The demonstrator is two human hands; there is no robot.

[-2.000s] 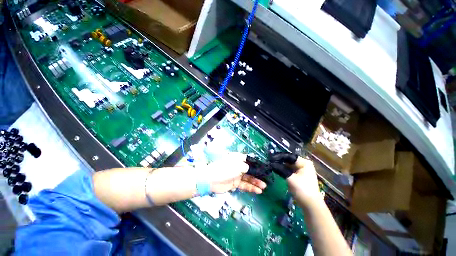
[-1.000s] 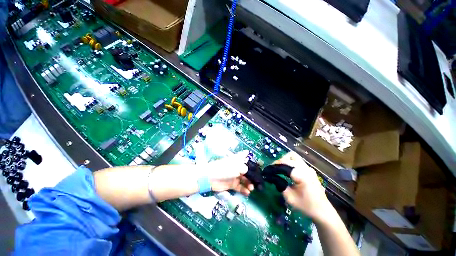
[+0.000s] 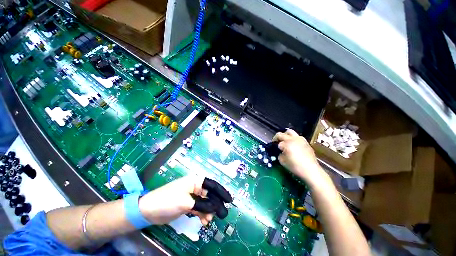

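Observation:
A large green circuit board (image 3: pixel 260 192) lies in front of me between metal rails, crowded with parts. My left hand (image 3: pixel 212 197), with black finger cots and a light blue wrist strap (image 3: pixel 134 205), is over the board's middle. Its cot-covered fingers are close together; whether they hold a small part I cannot tell. My right hand (image 3: pixel 282 147) is at the board's far edge by small black-and-white parts (image 3: pixel 266 159). Its fingertips point down and are partly hidden, so I cannot tell if they hold something.
A second green board (image 3: pixel 100 105) lies left. A blue coiled cord (image 3: pixel 192 55) hangs across the view. Behind are a black tray (image 3: pixel 270 80) with white pieces and an open carton (image 3: pixel 362 155) of white connectors (image 3: pixel 340 140). Black cylinders (image 3: pixel 14 185) sit lower left.
My hands were close together over the board and are now apart. My right hand has moved up to the far edge; my left hand has moved left and down. The view has shifted right.

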